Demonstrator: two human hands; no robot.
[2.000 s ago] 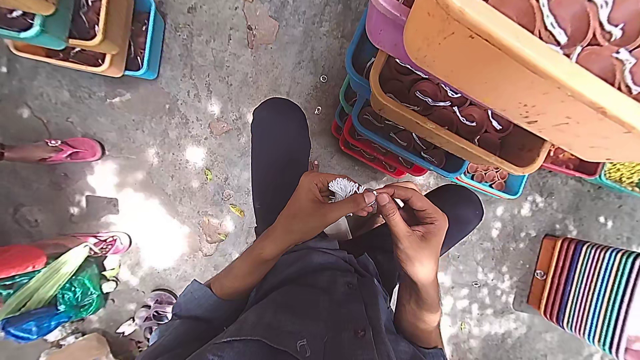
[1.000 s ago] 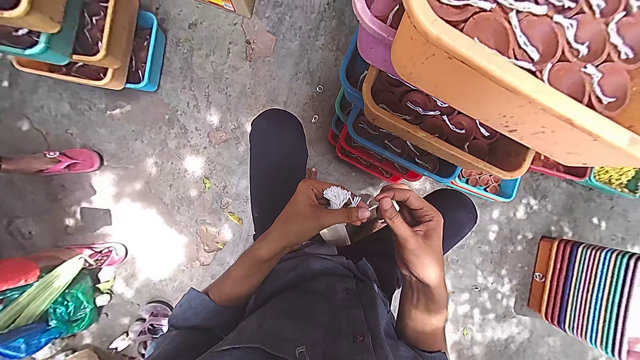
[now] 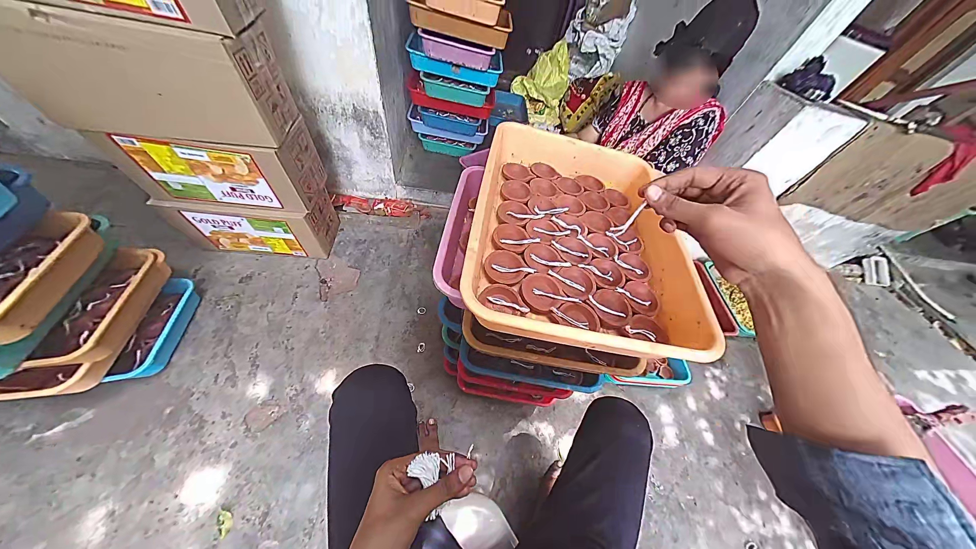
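My left hand (image 3: 423,488), low between my knees, is closed on a bundle of white cotton wicks (image 3: 427,467). Over the right part of an orange plastic tray (image 3: 686,335), my right hand (image 3: 713,217) pinches one white wick (image 3: 629,219) between thumb and fingertips; its lower end hangs at a clay lamp cup. Rows of small clay lamp cups (image 3: 518,191) fill the tray's floor. Those in the nearer rows hold white wicks, while the cups at the far side show none. The orange tray tops a stack of coloured trays (image 3: 511,381).
More stacked trays with cups (image 3: 152,335) stand at the left. Cardboard cartons (image 3: 137,76) are piled against the wall, and another tray stack (image 3: 450,99) rises behind. A person (image 3: 663,122) sits beyond the orange tray. A tray of yellow bits (image 3: 732,301) lies at the right.
My right hand has left my left hand and reached over the orange tray with a wick. My left hand keeps the bundle. The view has swung up toward the wall.
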